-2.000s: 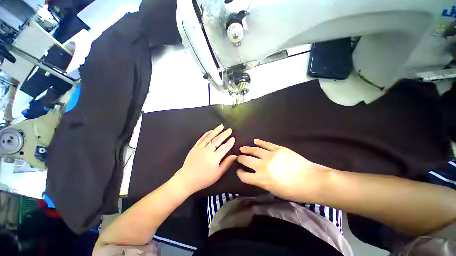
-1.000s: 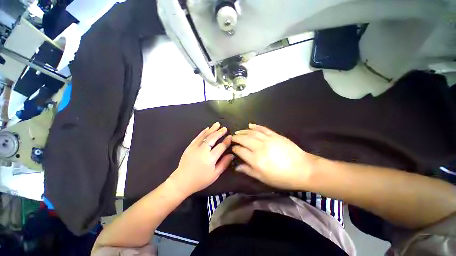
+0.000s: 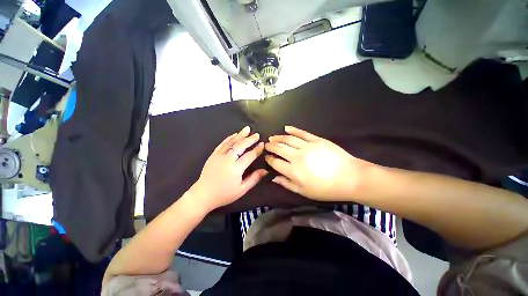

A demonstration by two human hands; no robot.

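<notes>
A large dark brown-black garment panel [image 3: 191, 144] lies spread on the white table, its far edge under the presser foot and needle [image 3: 264, 94], lit yellow. My left hand [image 3: 231, 167] lies flat on the panel below the needle, a ring on one finger. My right hand [image 3: 315, 165] lies flat on it just to the right, fingertips close to the left hand's. Both hands press on the cloth with fingers slightly spread and grip nothing that shows. The sewing machine's white head [image 3: 324, 11] stands above the panel.
A stack of dark cut panels [image 3: 95, 133] hangs over the table at left, blue material under it. A black rectangle, perhaps a phone [image 3: 387, 32], lies on the bed under the arm. Another machine [image 3: 23, 165] stands far left. Striped clothing [image 3: 370, 217] shows below the panel.
The view has shifted, so machine, panel and hands all sit higher in the picture. The hands stay on the panel near the needle, with their fingertips now closer together. Nothing was taken hold of.
</notes>
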